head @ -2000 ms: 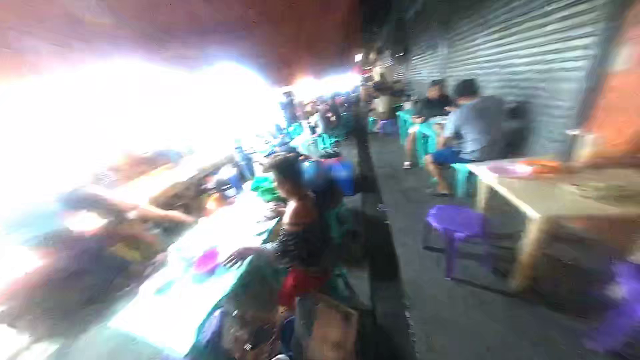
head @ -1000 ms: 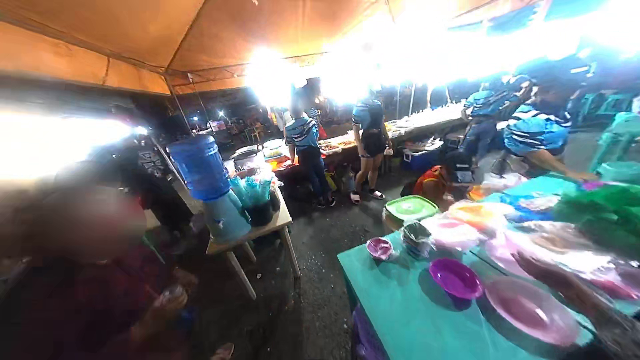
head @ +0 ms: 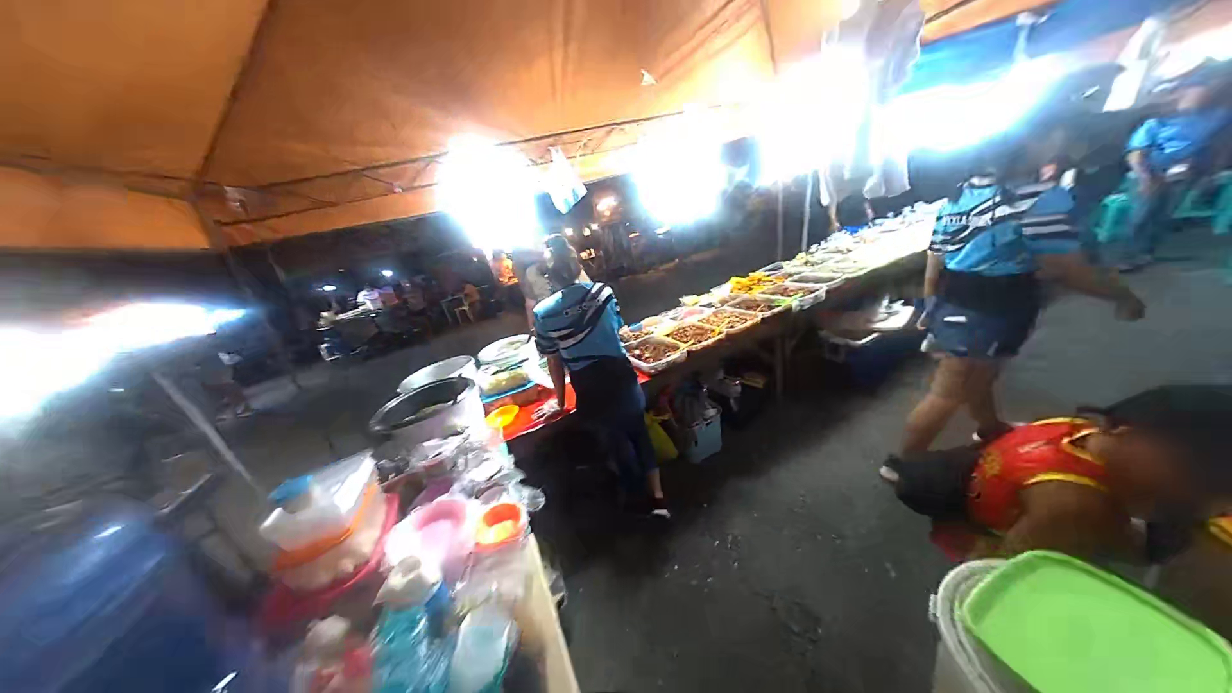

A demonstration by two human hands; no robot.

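Observation:
Neither my left hand nor my right hand shows in the head view. Nearest at the lower left is a table (head: 551, 616) crowded with a pink container (head: 441, 525), an orange bowl (head: 501, 526), plastic bottles and bags. A blue water jug (head: 115, 597), blurred, fills the lower left corner. At the lower right stands a bucket with a green lid (head: 1088, 626). Beyond the table, a person in a blue patterned shirt (head: 582, 327) leans with a hand on a red-covered surface (head: 539, 416). Trays of food (head: 693, 334) line the long stall beside that person.
A person in blue shirt and shorts (head: 987, 250) stands on the dark pavement (head: 722, 577) to the right. Close by, a person in a red top (head: 1035, 472) is bent low. Large pots (head: 433, 404) stand behind the near table. An orange canopy (head: 481, 77) hangs overhead.
The view has swung widely, from the seated people and teal tables to the food stall. The teal table with purple bowls, seen one second ago, is out of view.

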